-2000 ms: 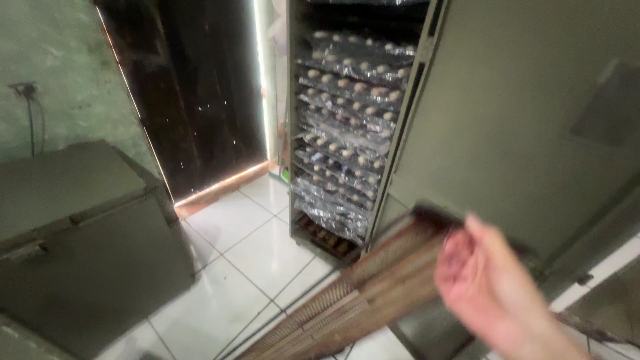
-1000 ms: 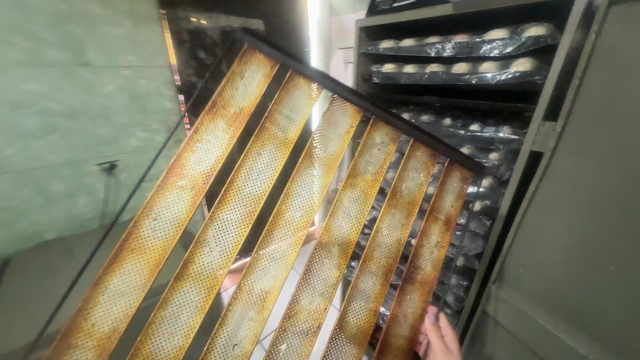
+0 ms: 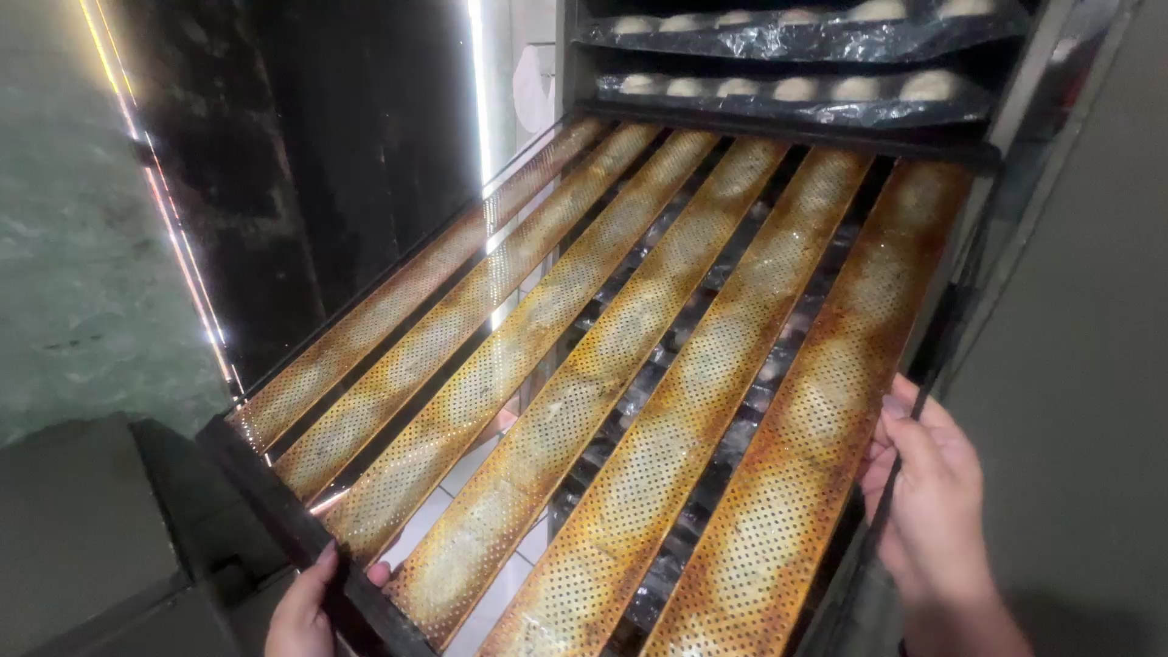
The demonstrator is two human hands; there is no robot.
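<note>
A perforated metal baking tray (image 3: pixel 630 319) with several browned channels and a dark frame slants across the view. My left hand (image 3: pixel 315 598) grips the frame's near end at the lower left, thumb on top and a fingertip showing beyond the bar. At the right side rail, my right hand (image 3: pixel 931 497) holds the edge, its fingers partly hidden beneath. The tray's far end is at the opening of a tall rack cabinet (image 3: pixel 1040 82), just below a plastic-covered tray of dough balls (image 3: pixel 794 91). Whether that end rests on the cabinet's runners cannot be told.
Another covered tray of dough balls (image 3: pixel 803 27) sits higher in the cabinet. More plastic-covered trays show through the tray's gaps. A dark door (image 3: pixel 365 119) with light along its edges stands behind, beside a green wall (image 3: pixel 82 274). A dark box-like unit (image 3: pixel 82 520) is at lower left.
The tray has tilted down from a steeper pose, and its far end is now at the cabinet opening. My left hand has come into view at its near end. The view has moved closer to the cabinet.
</note>
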